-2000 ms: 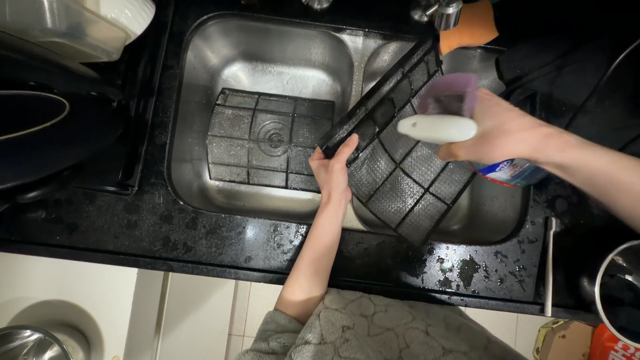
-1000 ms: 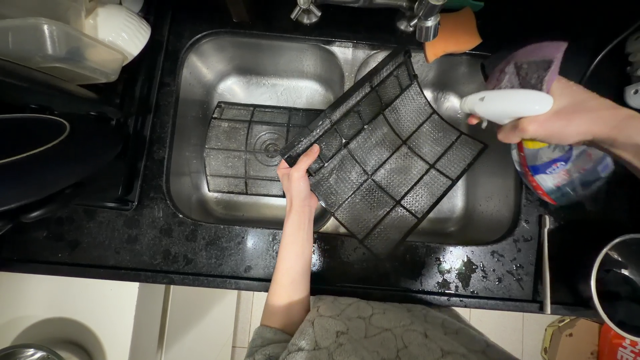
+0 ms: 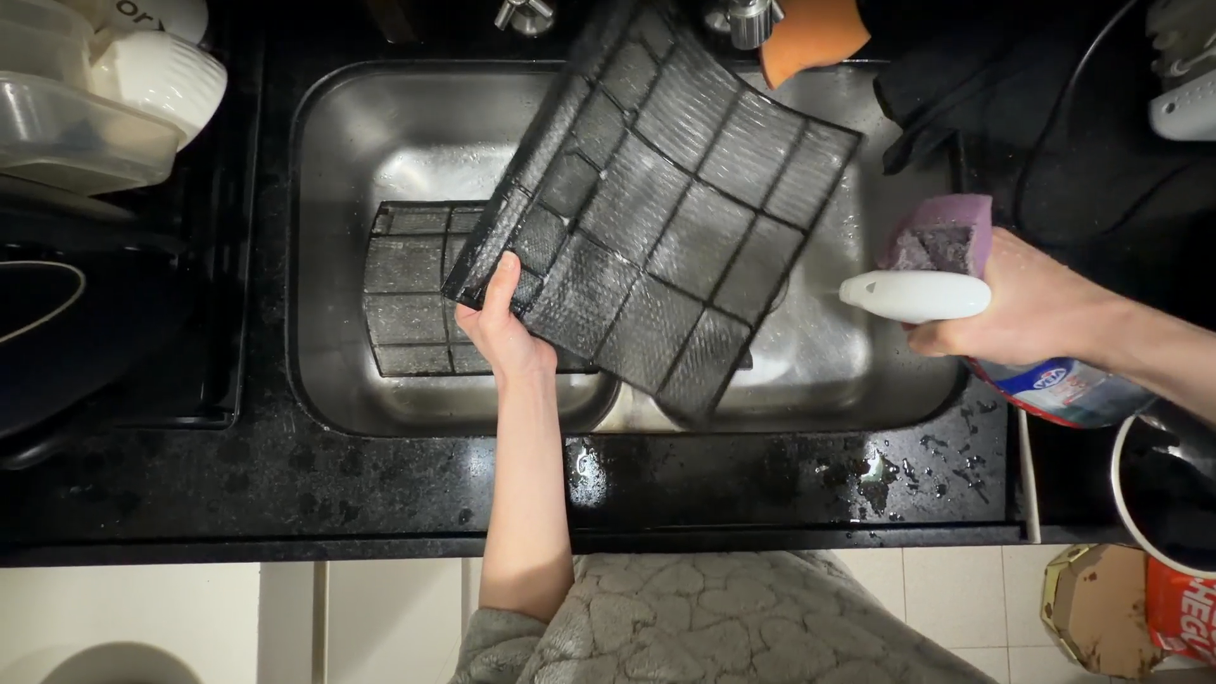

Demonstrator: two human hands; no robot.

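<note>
My left hand (image 3: 508,328) grips the lower left corner of a black-framed mesh air filter (image 3: 679,218), tilted above a double stainless steel sink (image 3: 332,275). Another mesh filter (image 3: 408,285) lies in the left basin, partly hidden by the held one. To the right of the sink, my right hand (image 3: 1031,304) holds a clear spray bottle (image 3: 1073,389) by its neck, its white trigger head (image 3: 917,295) pointing left at the filter. A purple sponge (image 3: 940,233) with a dark, worn face is also held in that hand, beside the spray head.
An orange sponge (image 3: 812,38) lies by the faucet (image 3: 750,21) behind the sink. White bowls (image 3: 161,85) and plastic containers (image 3: 85,133) stand at the upper left. Black cloth (image 3: 936,100) hangs at the right rear rim. A pot (image 3: 1168,484) is at right. Water wets the counter (image 3: 779,484).
The held filter has been turned and raised toward the faucet, showing more of its mesh. My right hand, with bottle and sponge, has moved from over the filter to the right of it.
</note>
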